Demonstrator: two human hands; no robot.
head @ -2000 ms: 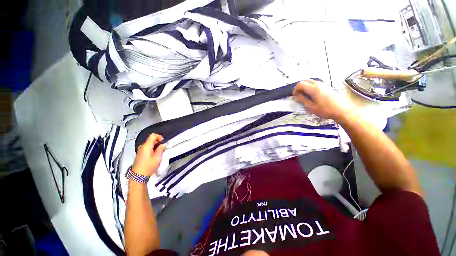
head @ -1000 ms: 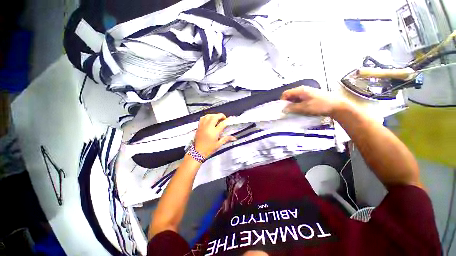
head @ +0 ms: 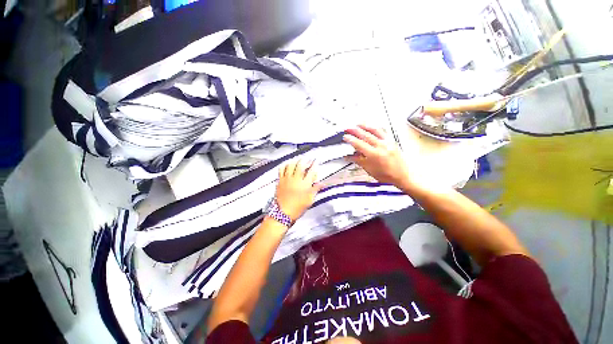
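Observation:
A long white fabric piece (head: 214, 209) lies lengthwise along the dark padded board (head: 178, 248), with black above and below it. My left hand (head: 296, 191), with a bracelet at the wrist, lies flat on the piece near its middle, fingers spread. My right hand (head: 378, 158) rests on the piece towards the board's right end, fingers extended; its thumb is hidden. Flatter striped strips (head: 336, 201) hang along the board's near edge, partly under my left hand and wrist.
A crumpled striped heap (head: 178, 111) lies behind the board. The steam iron (head: 457, 117) stands at the right, its hose and cables running to the upper right. A fanned striped stack (head: 114, 282) and a thin hanger (head: 62, 277) are at the left.
The view has shifted, so the table things appear lower and further left. From two seconds ago, my left hand has moved from the piece's left end to its middle. The piece now lies flatter.

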